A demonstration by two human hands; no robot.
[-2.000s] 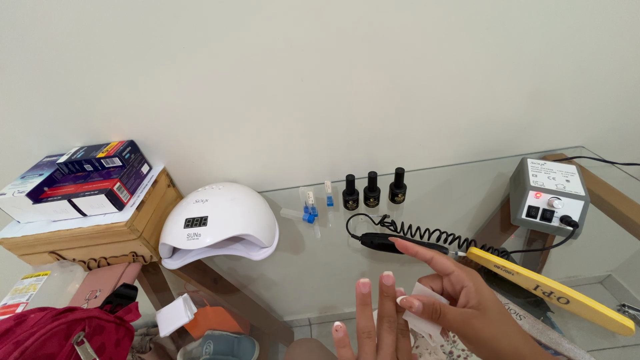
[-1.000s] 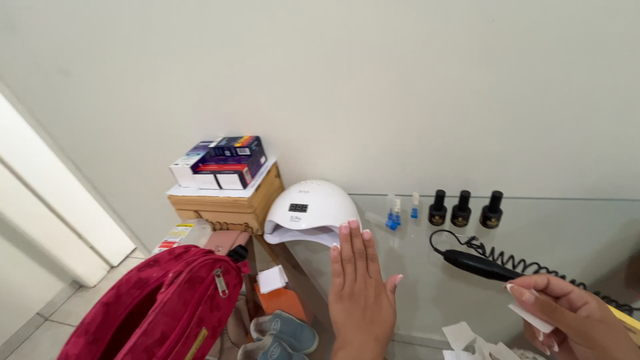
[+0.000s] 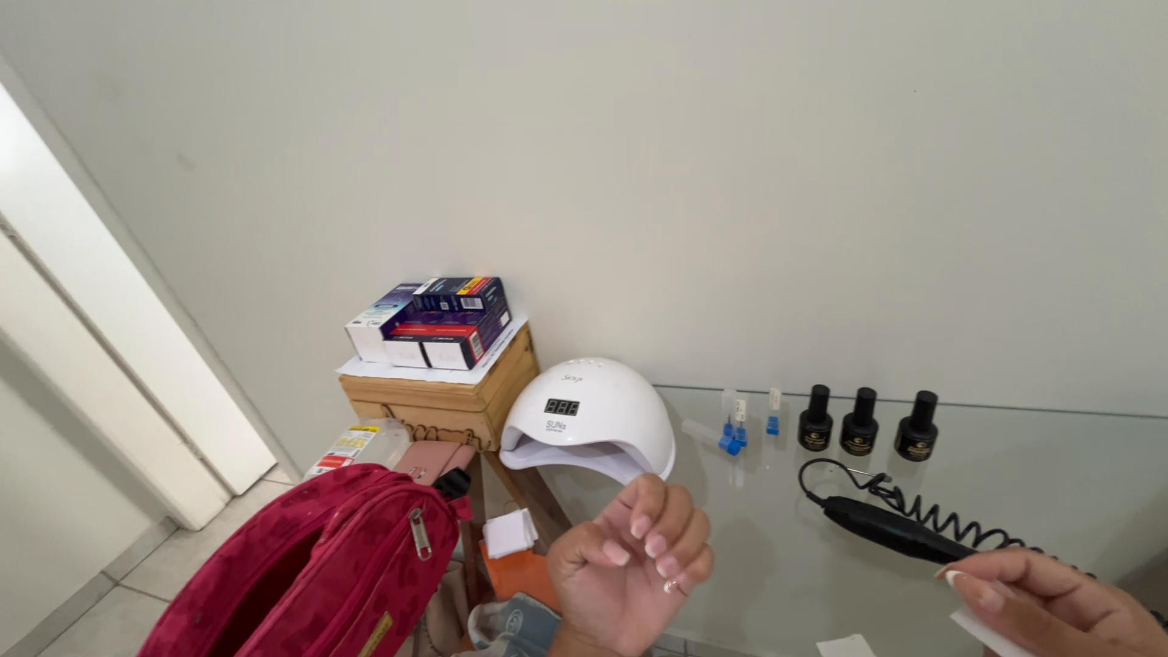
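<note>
My left hand (image 3: pixel 634 561) is raised palm up in front of the white nail lamp (image 3: pixel 589 415), its fingers curled loosely and apart, holding nothing. At the lower right, my right hand (image 3: pixel 1049 593) pinches a small white wipe (image 3: pixel 990 634) and is partly cut off by the frame edge. Just beyond its fingertips lies the black nail drill handpiece (image 3: pixel 894 531) with a coiled cord, on the glass table. Behind it stand black nail polish bottles (image 3: pixel 860 424) in a row. Small clear tubes with blue ends (image 3: pixel 773 415) lie or stand between the lamp and the bottles.
Several medicine-like cartons (image 3: pixel 438 324) sit on a wooden box (image 3: pixel 438 397) left of the lamp. An unzipped red bag (image 3: pixel 347 566) is at the lower left, beside a pink wallet (image 3: pixel 433 464). Blue-grey shoes (image 3: pixel 516 625) and an orange item (image 3: pixel 520 575) are low down. A plain wall rises behind.
My left hand has turned from back up with straight fingers to palm up with curled fingers. Two seconds ago both hands were together at the wipe. The view has swung left since then.
</note>
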